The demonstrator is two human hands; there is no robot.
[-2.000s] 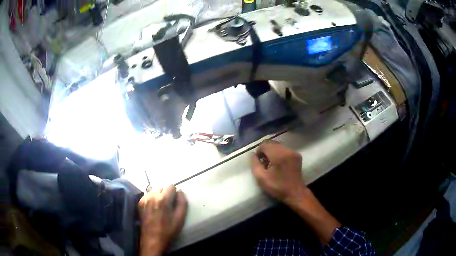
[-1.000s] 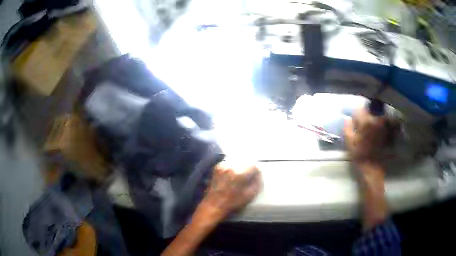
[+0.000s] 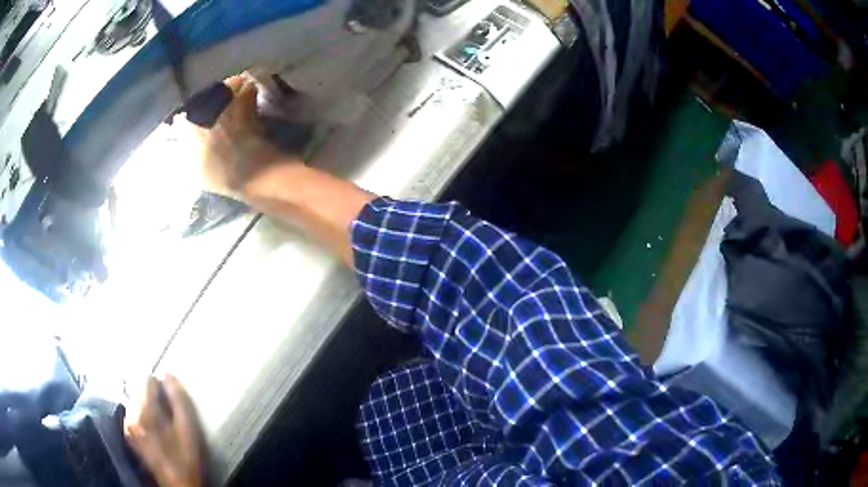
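The white and blue sewing machine point(image 3: 190, 57) crosses the upper left. My right hand point(image 3: 238, 143) reaches under the machine arm, beside dark cloth pieces point(image 3: 211, 103); blur and glare hide whether its fingers grip anything. My left hand point(image 3: 167, 428) rests at the bottom left on the near edge of the white table, blurred, beside the dark and light grey garment panel point(image 3: 71, 442). I cannot tell whether it holds the cloth. The needle area is lost in the lamp's glare.
A recessed bobbin tray point(image 3: 485, 43) is at the table's right end. Striped grey cloth point(image 3: 614, 67) hangs beyond it. On the right, dark grey cloth point(image 3: 785, 276) lies on a white sheet point(image 3: 700, 323) over the green floor point(image 3: 657, 209). A blue crate point(image 3: 761, 43) stands at the top right.
The view has swung to the right, bringing the floor and white sheet into sight. My right hand has moved from the table front to under the machine arm. My left hand stays beside the panel.
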